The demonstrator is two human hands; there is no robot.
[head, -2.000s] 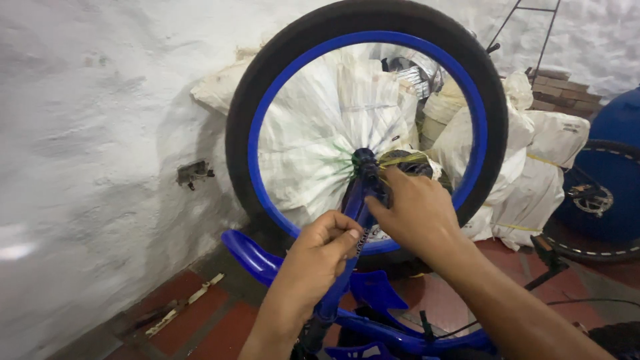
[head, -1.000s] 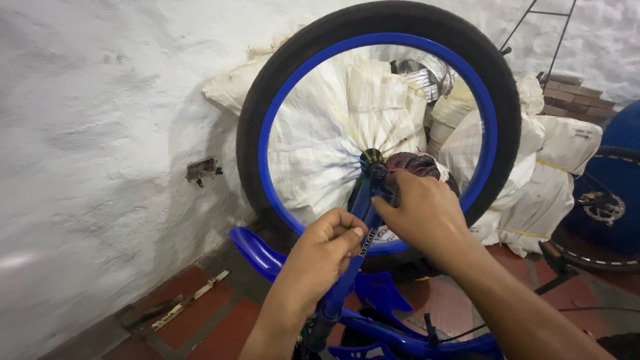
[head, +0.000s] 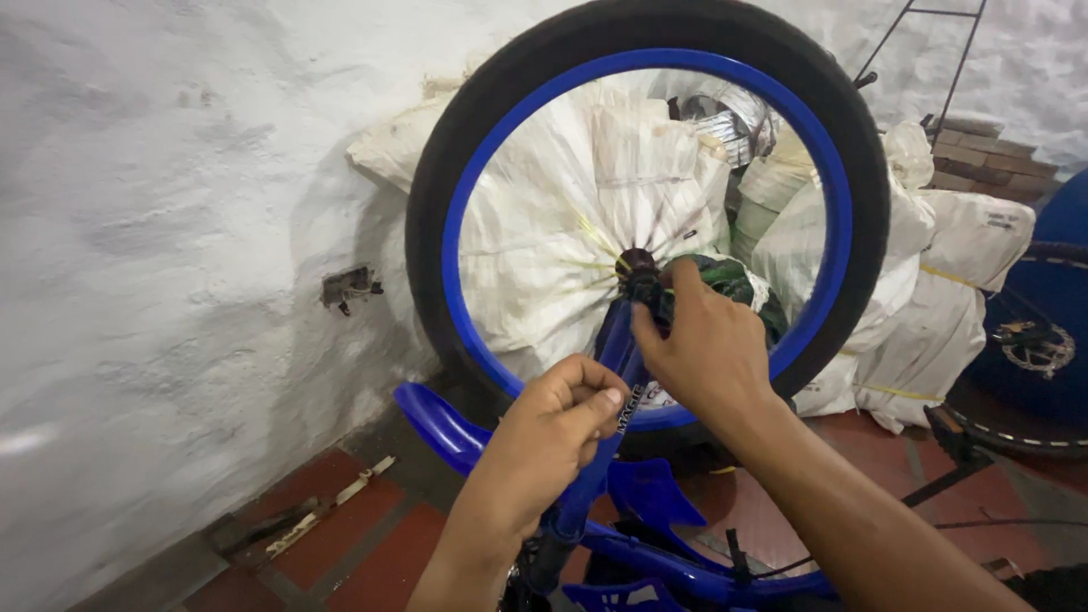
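Observation:
A bicycle wheel with a black tire (head: 860,212) and a blue rim (head: 837,183) stands upright, its spokes blurred around the dark hub (head: 636,265). A blue fork leg (head: 595,463) with lettering runs from the hub down toward the blue frame (head: 663,557). My right hand (head: 710,340) is at the hub end of the fork, thumb and index finger on either side of a dark part there; whether it grips that part is unclear. My left hand (head: 565,425) is beside the fork leg, thumb and fingertips pinched together; anything small between them is hidden.
White sacks (head: 952,297) are piled behind the wheel, near bricks (head: 990,161). A rough white wall (head: 170,255) with a recessed box (head: 350,289) stands at left. A blue fender (head: 442,429), a thin strip (head: 331,507) on the tiled floor, and another wheel (head: 1037,348) at right are nearby.
The hub and spokes look different between frames, consistent with the wheel spinning. Both hands keep about the same places by the fork. The view has shifted slightly.

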